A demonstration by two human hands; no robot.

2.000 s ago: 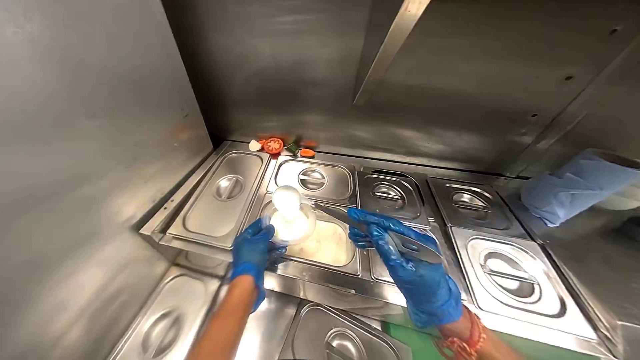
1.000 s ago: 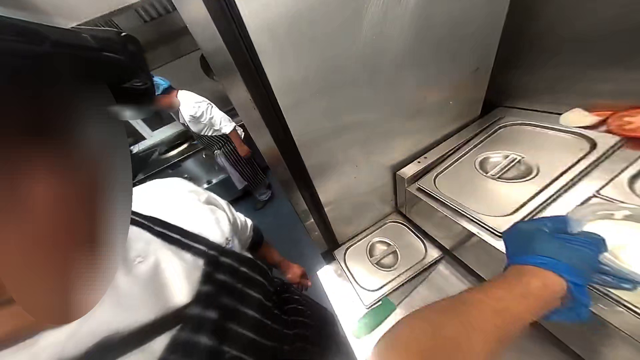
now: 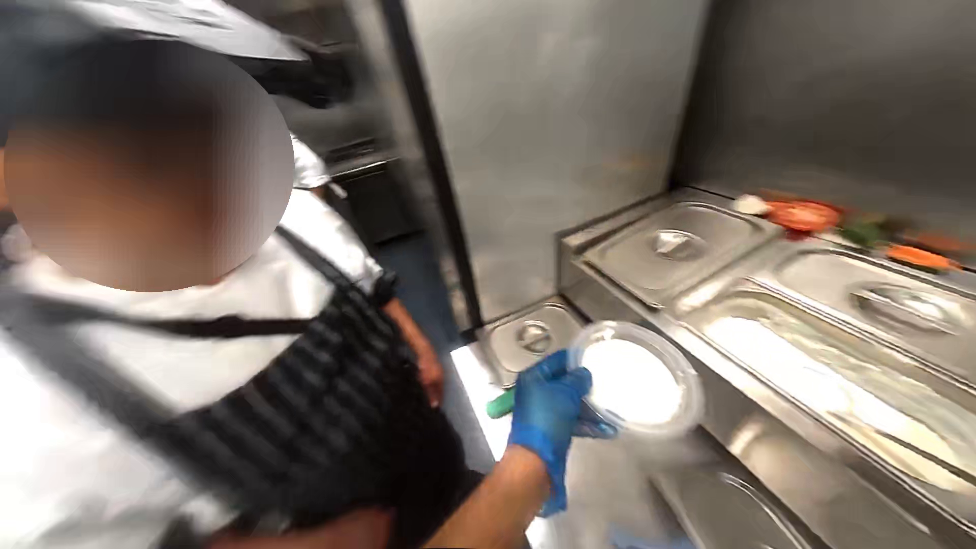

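Observation:
My left hand [image 3: 553, 404], in a blue disposable glove, grips the rim of a round clear plastic tub [image 3: 690, 408] that holds a white creamy substance [image 3: 634, 383]. The tub is just left of an uncovered steel pan [image 3: 751, 347] with white sauce in it. Behind that pan, a lidded steel pan [image 3: 823, 271] has a recessed handle. My right hand is not in view; only a small patch of blue shows at the bottom edge.
A co-worker in a white jacket and striped apron [image 3: 328, 389] stands close at the left. Another lidded pan [image 3: 637, 263] sits by the steel side wall [image 3: 549, 152]. A smaller lidded pan [image 3: 499, 343] and a green handle [image 3: 501, 404] lie lower. A tomato slice [image 3: 804, 216] rests at the back ledge.
The view has swung left since two seconds ago. My left hand has moved the tub from over the sauce pan to its left side. My right hand has left the view.

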